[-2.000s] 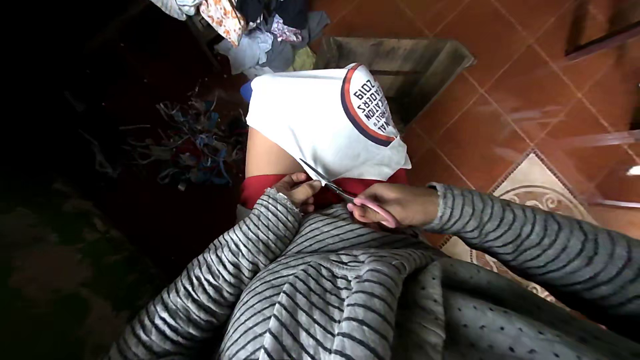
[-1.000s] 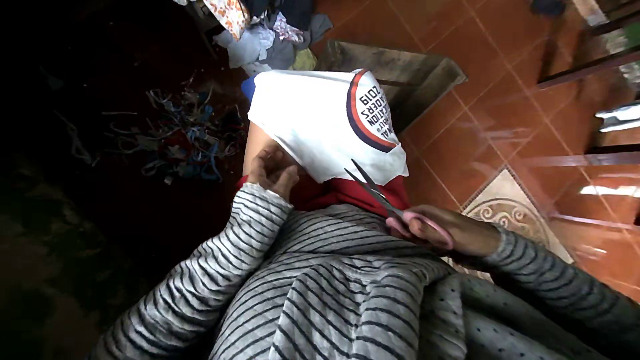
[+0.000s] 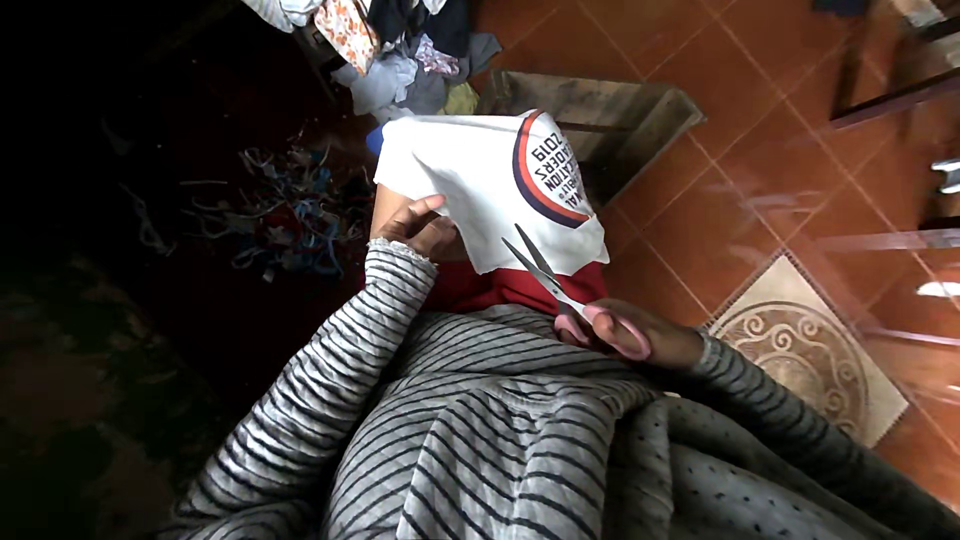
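Note:
White printed fabric (image 3: 465, 165) lies over my lap, with an arc of orange and dark blue and some writing on its right part. My left hand (image 3: 420, 229) is at the fabric's left edge, fingers bent and thumb near the cloth; whether it pinches the edge cannot be made out. My right hand (image 3: 637, 334) grips the pink handles of a pair of scissors (image 3: 555, 289). The scissor blades stand apart, their tips pointing up and left over the lower edge of the fabric. Red cloth (image 3: 480, 289) shows under the white piece, on my lap.
A wooden crate (image 3: 690, 112) stands on the tiled floor (image 3: 750, 150) beyond my knees. A heap of mixed fabric pieces (image 3: 382, 79) is at the top. Thin cloth scraps (image 3: 300, 202) are scattered at the left. Dark wooden furniture (image 3: 892, 101) is at the upper right.
Two seconds ago both hands were close together at the fabric's lower edge. My right hand has moved right with the scissors, whose blades have opened, and my left hand has moved up along the left edge.

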